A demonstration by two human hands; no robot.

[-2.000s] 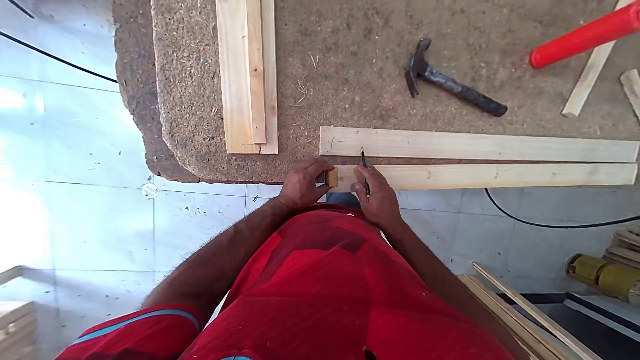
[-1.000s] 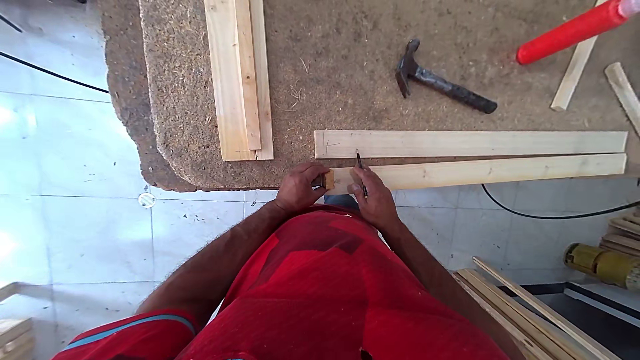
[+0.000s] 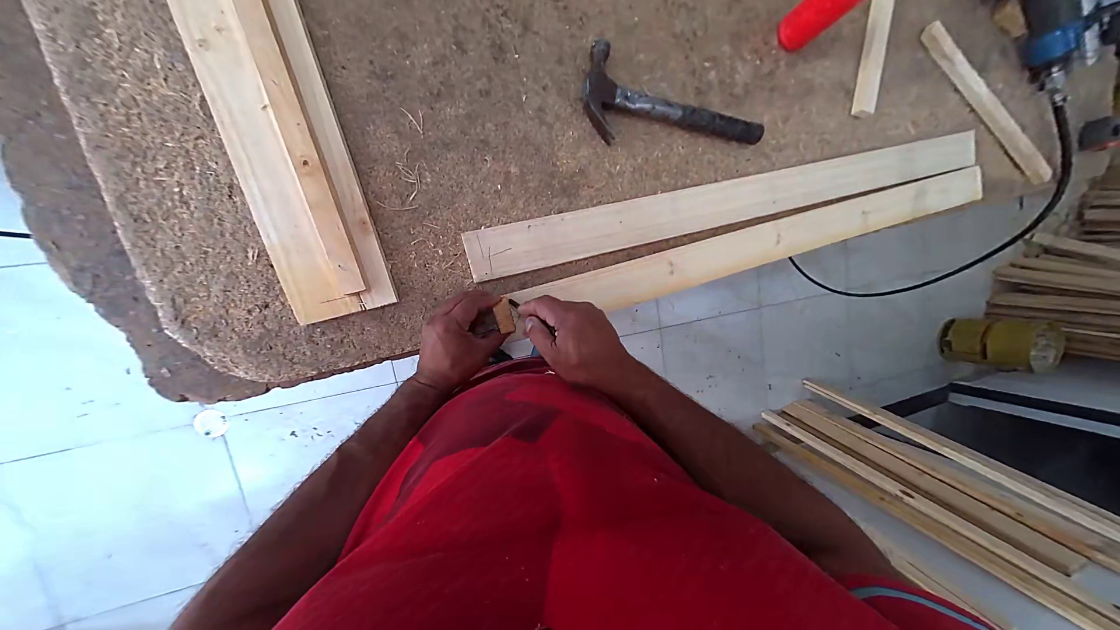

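Note:
At the near edge of the particleboard bench top [image 3: 490, 166], my left hand [image 3: 457, 341] is closed on a small wooden block [image 3: 504, 316] at the end of a long wooden strip [image 3: 752, 249]. My right hand [image 3: 573, 339] holds a thin dark marking tool, perhaps a pencil [image 3: 541, 324], close to the block. Part of the tool and the strip's near end are hidden by my fingers. Just beyond lies a second wooden strip [image 3: 717, 203] with pencil marks near its left end.
A claw hammer [image 3: 674, 114] lies beyond the strips. Stacked boards [image 3: 254, 157] are at the left. A red tube [image 3: 814, 19], short wood pieces [image 3: 984, 101] and an air tool [image 3: 1050, 39] with a black hose [image 3: 954, 278] are at the right. More strips [image 3: 927, 490] and a yellow cylinder [image 3: 1002, 344] lie lower right.
My right hand's dark tool has moved from over the strip, pointing toward the bench, to beside the block in my left hand. The view has turned, and the air tool now shows.

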